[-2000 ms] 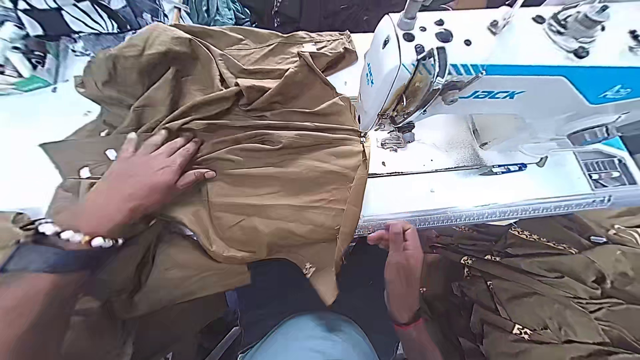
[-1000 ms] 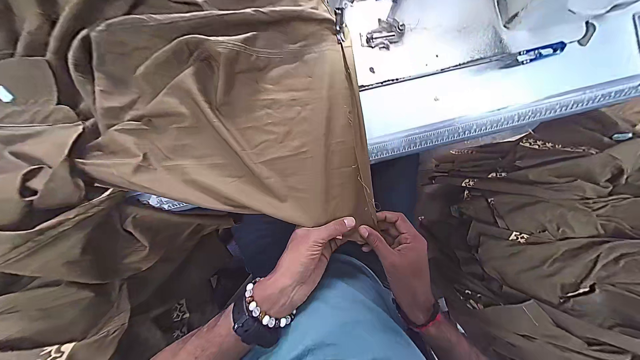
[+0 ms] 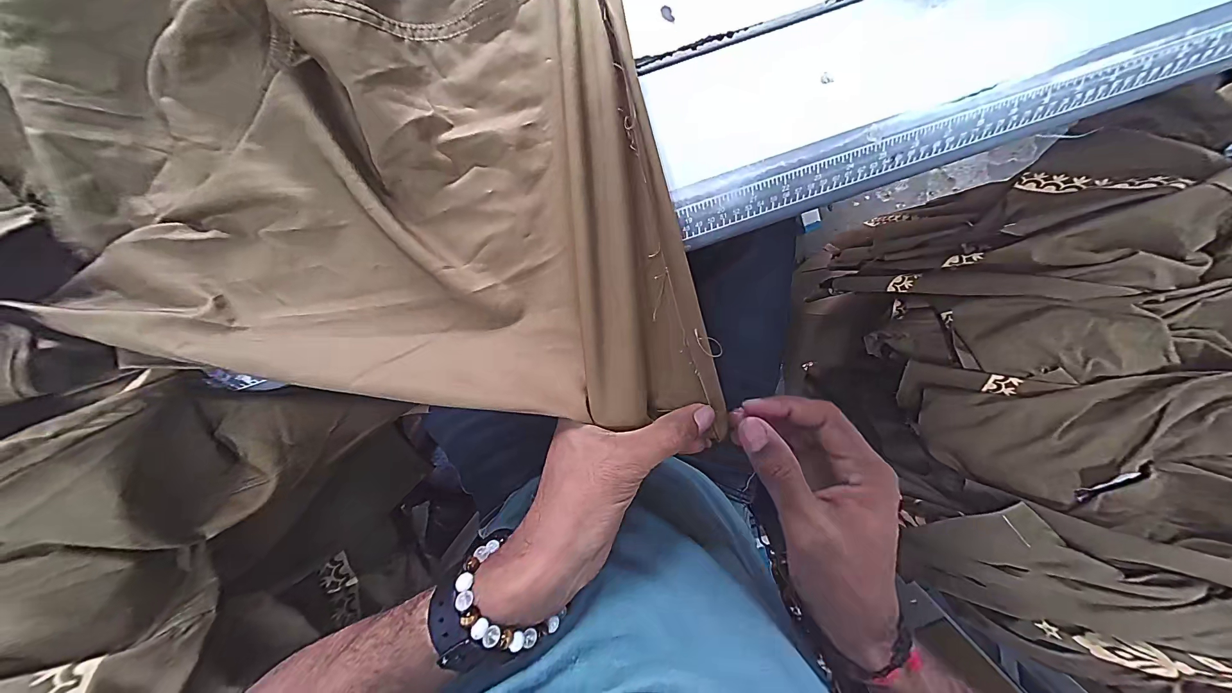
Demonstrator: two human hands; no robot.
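A brown cloth garment (image 3: pixel 462 260) spreads across the left and middle of the head view, with folded layers and loose threads along its right edge. My left hand (image 3: pixel 606 481), with a beaded bracelet and a dark band at the wrist, grips the lower right corner, thumb on top. Beside that corner is my right hand (image 3: pixel 818 500), its thumb and index fingertips brought together at the cloth's edge. Whether they pinch a thread or the cloth itself is too small to tell.
The white sewing table (image 3: pixel 789 96) has a ruler strip (image 3: pixel 924 140) along its front edge. Brown cloth with pale patterns (image 3: pixel 1078 337) is heaped at right. More dark brown cloth (image 3: pixel 125 520) lies at lower left.
My left hand has moved from on top of the cloth at left to its lower corner. My right hand came to the same corner and is now at its right side. The view has shifted down and closer.
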